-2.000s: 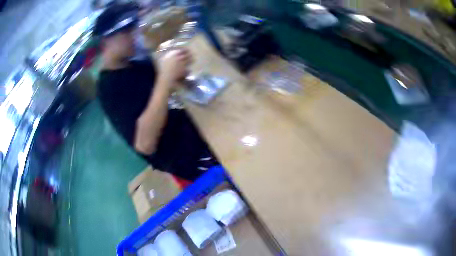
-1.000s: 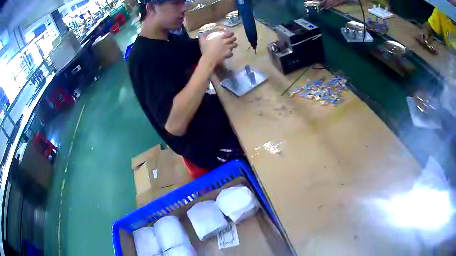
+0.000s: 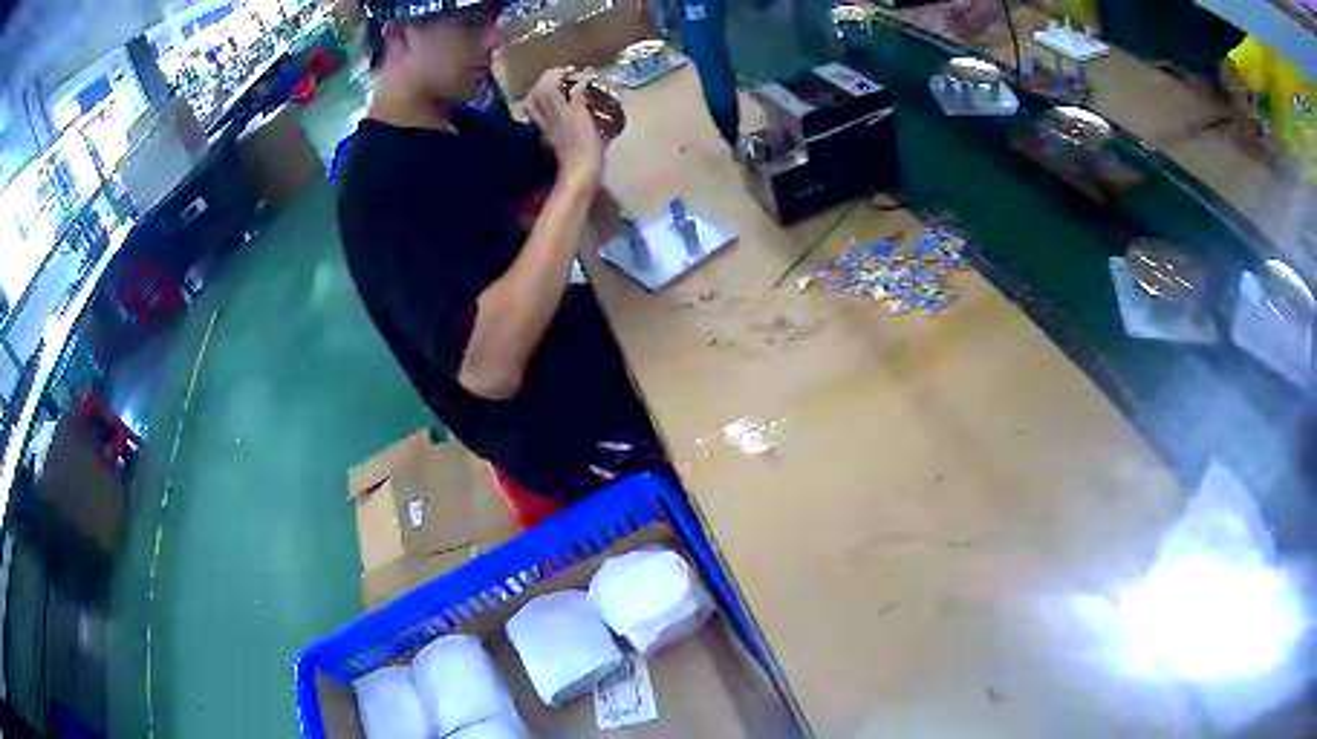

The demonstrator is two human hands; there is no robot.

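Neither of my hands is in the picture. The blue tote [image 3: 506,556] lies nearest at the lower left, cut off by the bottom edge. It is lined with cardboard and holds several white wrapped stacks [image 3: 559,644] and a white label [image 3: 626,694]. The tan bench [image 3: 881,505] runs beside it. Wrapping sheets [image 3: 1213,541] lie at the lower right, partly hidden by strong glare.
A person in black [image 3: 462,289] stands behind the tote, holding a housing [image 3: 604,110]. A fixture [image 3: 672,248], a black box [image 3: 826,142], a blue-black tool [image 3: 703,58] and small parts [image 3: 898,270] are on or over the bench. The conveyor [image 3: 1054,260] carries housings on fixtures.
The view has steadied and sharpened since the first frame. Since the second, the person turns the housing, whose copper side now shows. More housings on fixtures show at the right on the conveyor.
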